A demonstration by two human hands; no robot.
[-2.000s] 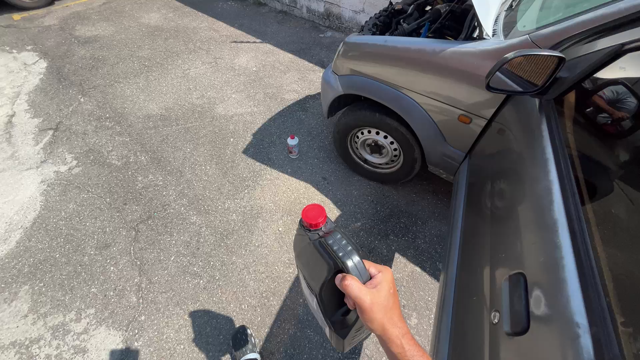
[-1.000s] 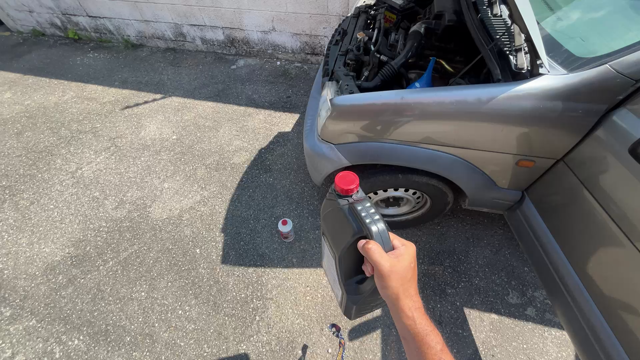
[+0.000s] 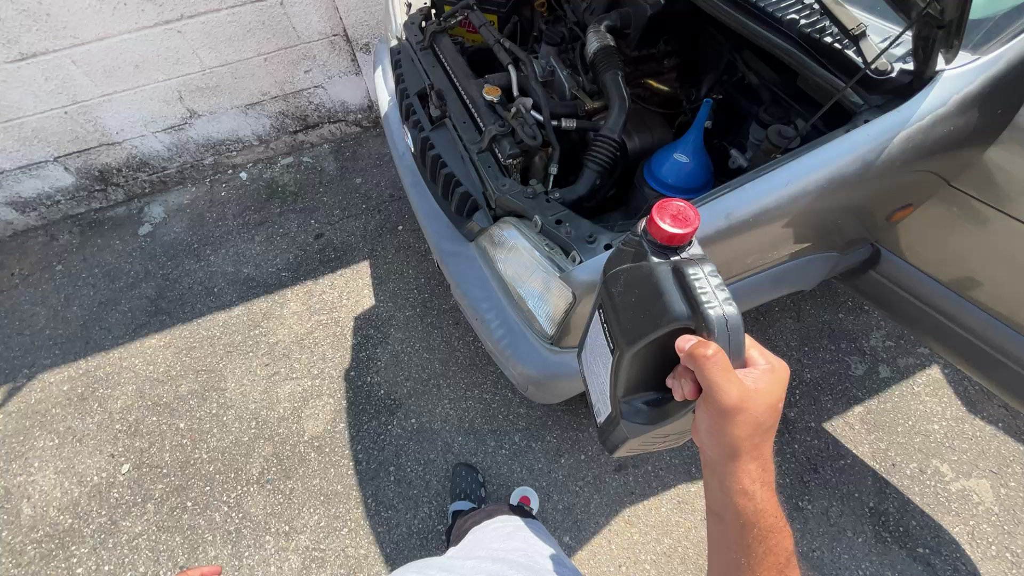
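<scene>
My right hand (image 3: 732, 392) is closed around the handle of a black plastic jug (image 3: 648, 296) with a red screw cap (image 3: 673, 222) and a label on its side. The jug hangs upright in front of the car's front fender, near the headlight (image 3: 526, 276). Beyond it, a blue plastic funnel (image 3: 680, 166) lies in the open engine bay, its spout pointing up. Of my left hand (image 3: 200, 571), only a fingertip shows at the bottom edge, so its state is hidden. A small white bottle with a red cap (image 3: 525, 501) stands on the asphalt beside my foot.
The car's front bumper (image 3: 472, 312) curves across the middle. Inside the bay are a radiator cap (image 3: 491, 93), a ribbed air hose (image 3: 604, 152) and a prop rod. A whitewashed block wall (image 3: 176, 80) runs behind at the left. My shoe (image 3: 467, 485) is on the asphalt.
The view has moved forward to the front corner of the car, with the engine bay now much nearer. My right hand still holds the jug. A left fingertip has come into view.
</scene>
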